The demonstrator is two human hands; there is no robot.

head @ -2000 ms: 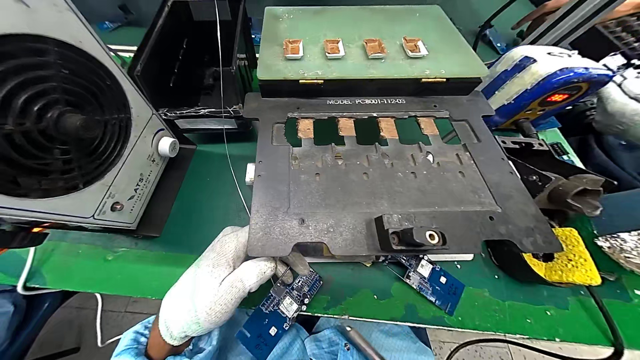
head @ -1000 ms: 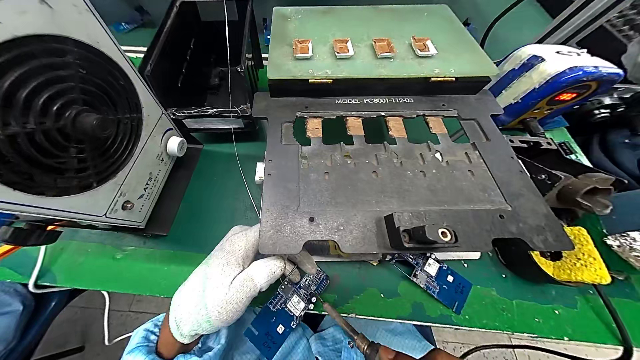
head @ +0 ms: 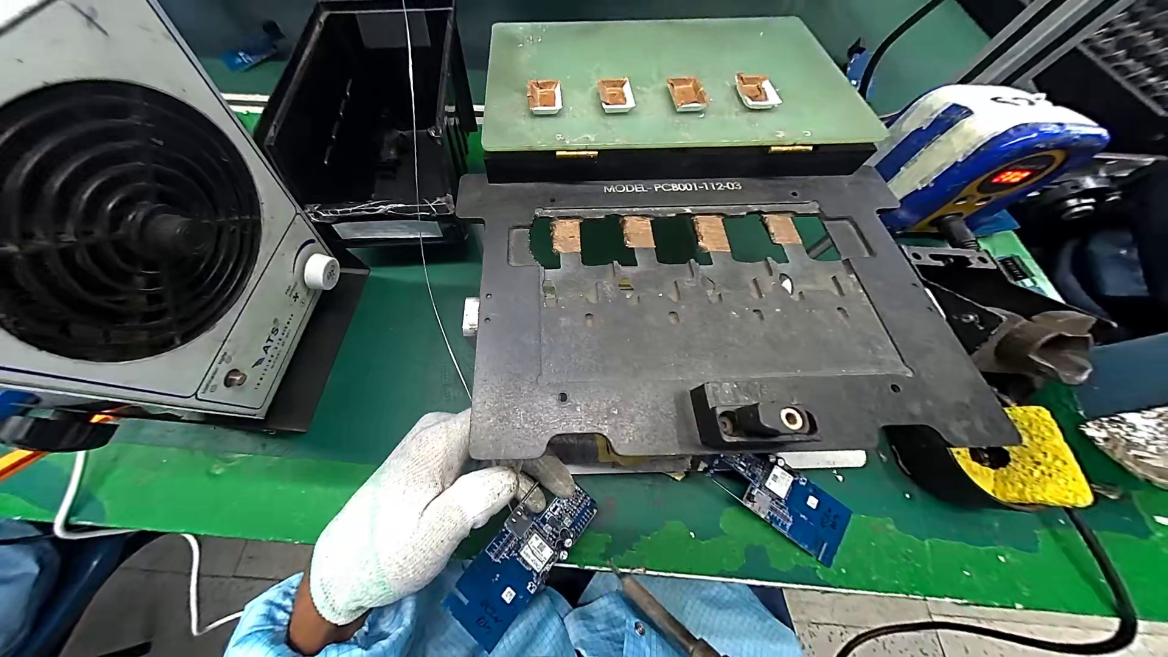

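My left hand (head: 401, 525), in a white knit glove with darker fingertips, grips the upper end of a blue circuit board (head: 525, 566) over the bench's front edge. My right hand is out of view. Only the front of a soldering iron (head: 657, 611) shows at the bottom, its tip just right of the held board and apart from it. A second blue circuit board (head: 785, 506) lies partly under the black fixture plate (head: 712, 328). A thin solder wire (head: 424, 237) runs down toward my left hand.
A fan unit (head: 164, 219) stands at left, beside a black bin (head: 365, 119). Behind the fixture is a green-topped block (head: 675, 73) with several small copper-coloured pieces. A blue soldering station (head: 995, 155), an iron holder (head: 1031, 342) and a yellow sponge (head: 1027, 456) are at right.
The soldering iron's tip was at the held board one second ago and has drawn back down, away from it. Part of my right hand showed then. My left hand still grips the board.
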